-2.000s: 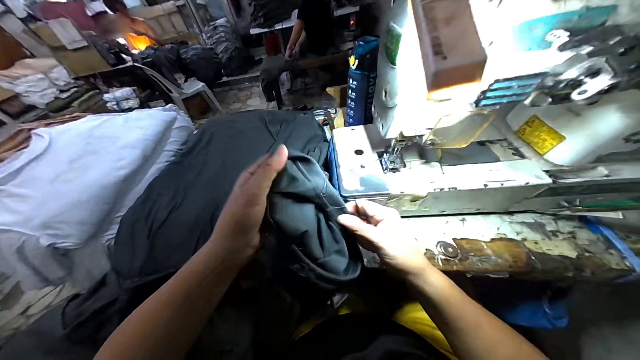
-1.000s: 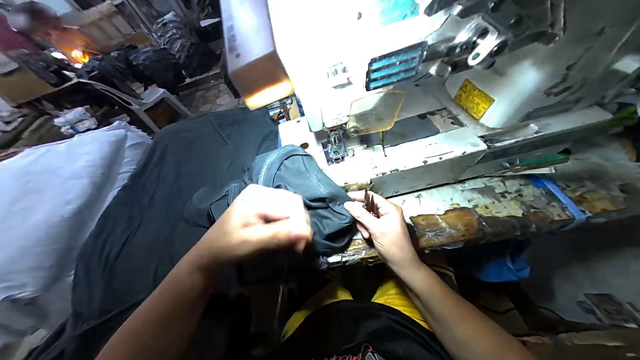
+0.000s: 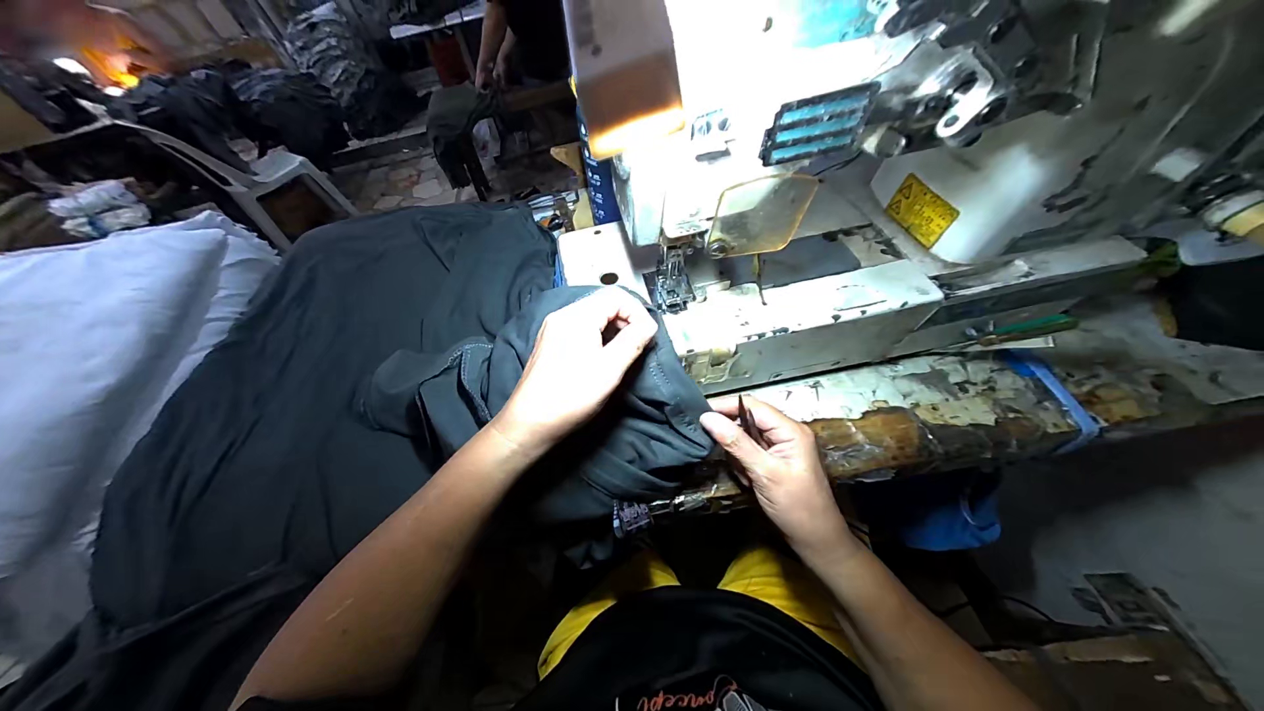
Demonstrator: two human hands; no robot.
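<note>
A dark grey garment [image 3: 647, 434] with stitched seams lies bunched at the front left of an industrial sewing machine [image 3: 829, 306]. My left hand [image 3: 583, 360] grips its upper fold, close to the presser foot [image 3: 674, 281]. At the garment's right edge, my right hand [image 3: 775, 459] pinches the cloth between thumb and fingers, with a small dark pointed tool [image 3: 749, 420], perhaps thread snips, also held in it. The cloth is beside the presser foot, not visibly under it. Some of the left fingertips are hidden.
More dark fabric [image 3: 326, 365] spreads to the left, beside stacked white cloth [image 3: 89, 346]. The worn table edge [image 3: 889, 439] runs below the machine, with a blue strap [image 3: 1057, 395] around it. Behind stand a white plastic chair [image 3: 286, 188] and a person [image 3: 523, 44].
The left hand, raised with fingers upright two seconds ago, has come down onto the garment. The garment's bunched part is now closer to the presser foot. The view has shifted.
</note>
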